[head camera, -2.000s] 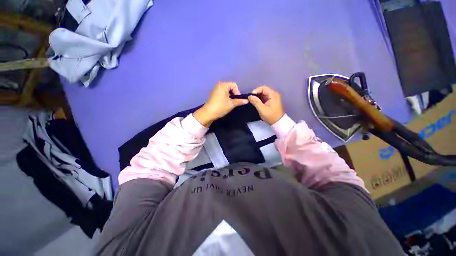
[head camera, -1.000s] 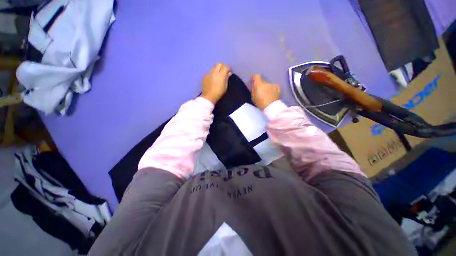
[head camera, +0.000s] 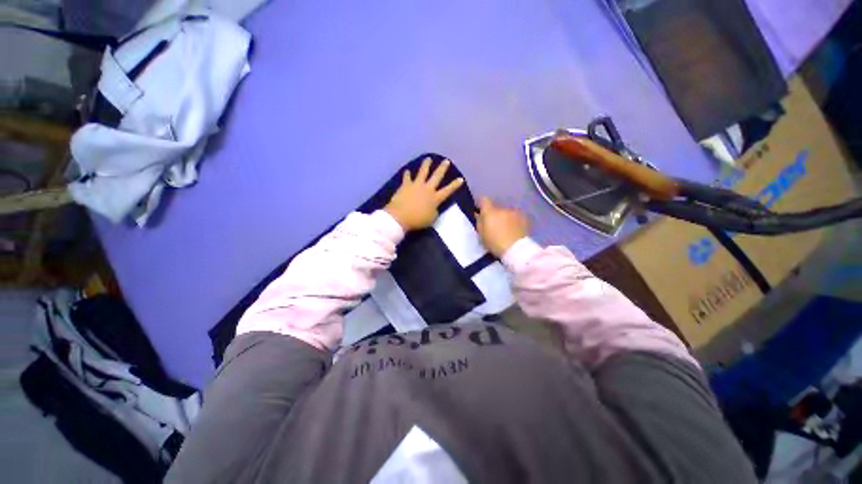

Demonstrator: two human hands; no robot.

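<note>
The black and white garment [head camera: 437, 274] lies on the purple-blue padded table [head camera: 359, 85] against my front, with its rounded black edge pointing away from me. My left hand [head camera: 424, 195] lies on the black part with its fingers spread. My right hand [head camera: 499, 225] is at the right edge of the garment, fingers bent and touching the black edge; whether it pinches the cloth is hard to tell. The steam iron [head camera: 586, 180] rests on the table to the right of my hands, and neither hand touches it.
A crumpled white garment pile [head camera: 156, 109] is at the upper left. Black and white garments [head camera: 104, 378] hang at lower left. A dark flat iron rest [head camera: 704, 61] is at upper right, a cardboard box [head camera: 699, 274] at right. The iron's thick hose [head camera: 756, 213] runs right.
My hands held the black edge up together, then parted. My left hand now lies flat with fingers spread. The black edge has been laid down in a rounded shape. The view has shifted.
</note>
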